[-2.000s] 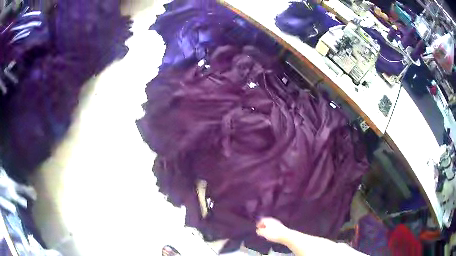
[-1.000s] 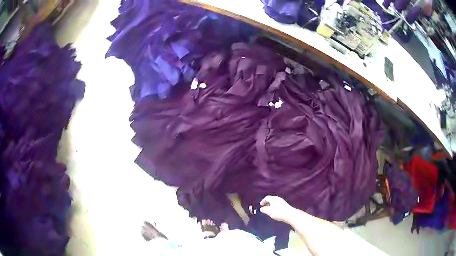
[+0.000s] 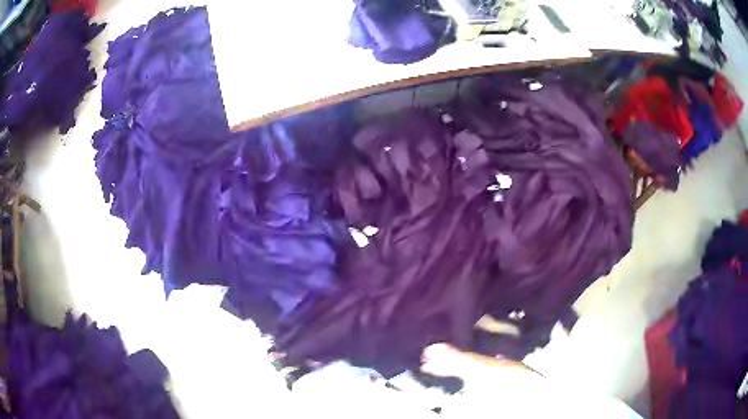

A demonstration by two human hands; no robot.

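A large heap of plum-purple cloth pieces [image 3: 410, 270] lies on the floor below a white table, with small white tags or scraps on it. A brighter blue-purple heap [image 3: 176, 172] adjoins it on the left. My right hand [image 3: 447, 360] is at the bottom centre, over the near edge of the plum heap, overexposed and blurred. Its fingers look curled, but whether they hold anything is unclear. My left hand is not in view.
The white table [image 3: 287, 61] with a brown edge carries a purple cloth bundle [image 3: 398, 33] and blurred equipment. Red and blue cloth [image 3: 656, 106] is at the upper right. More dark purple heaps [image 3: 74, 368] lie at lower left and right.
The view has swung left, so the table now crosses the top and more of the blue-purple heap shows. My right hand stays low near the heap's near edge.
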